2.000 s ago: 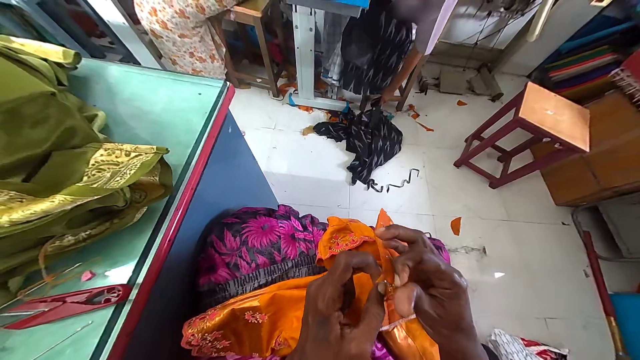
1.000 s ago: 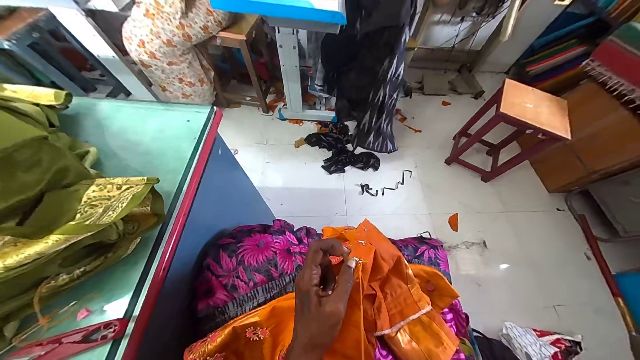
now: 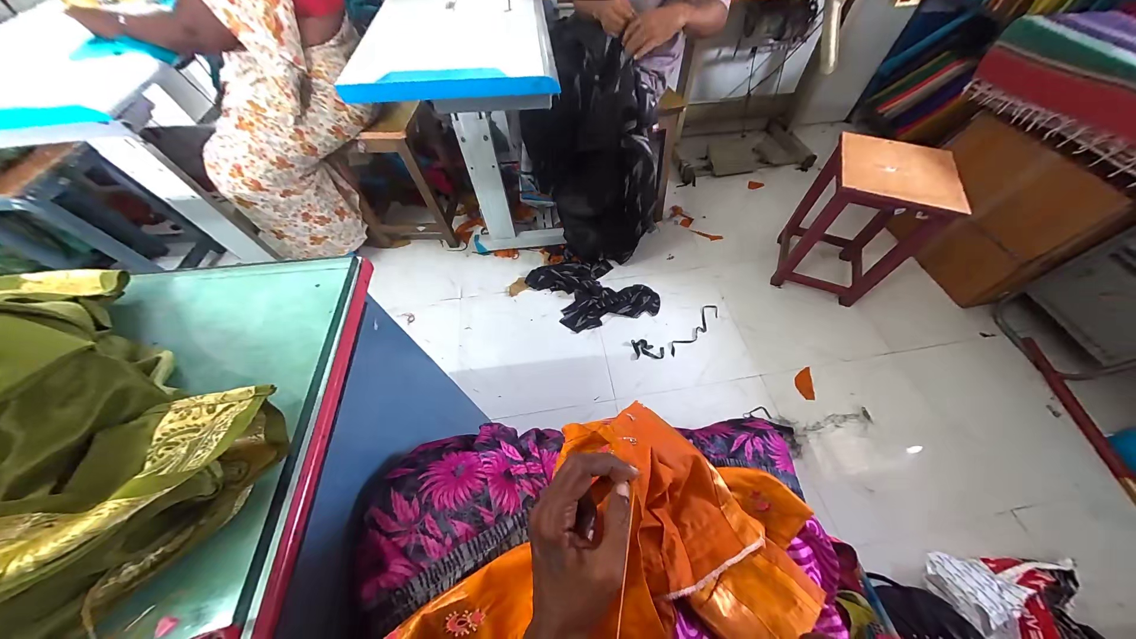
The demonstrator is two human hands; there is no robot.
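My left hand [image 3: 581,532] pinches the edge of an orange satin garment [image 3: 692,524] between thumb and forefinger. The garment lies over my lap, its folded part standing up to the right of the hand. Embroidered motifs and a strip of pale trim show on it, and a small metallic fastener sits near its top. Beneath lies dark cloth with magenta flowers [image 3: 466,484]. My right hand cannot be made out; the garment's lower right part runs down to the frame's bottom edge.
An olive and gold cloth [image 3: 115,444] lies on the green glass-topped table [image 3: 240,311] at left. Two people sit at white sewing tables [image 3: 453,44] ahead. Black cloth [image 3: 595,297] and orange scraps [image 3: 804,383] lie on the floor. A wooden stool [image 3: 901,173] stands at right.
Two seconds ago both my hands were together at the orange cloth; now only the left is seen, pinching it. The black cloth ahead has been raised off the floor in part. The view has tilted up.
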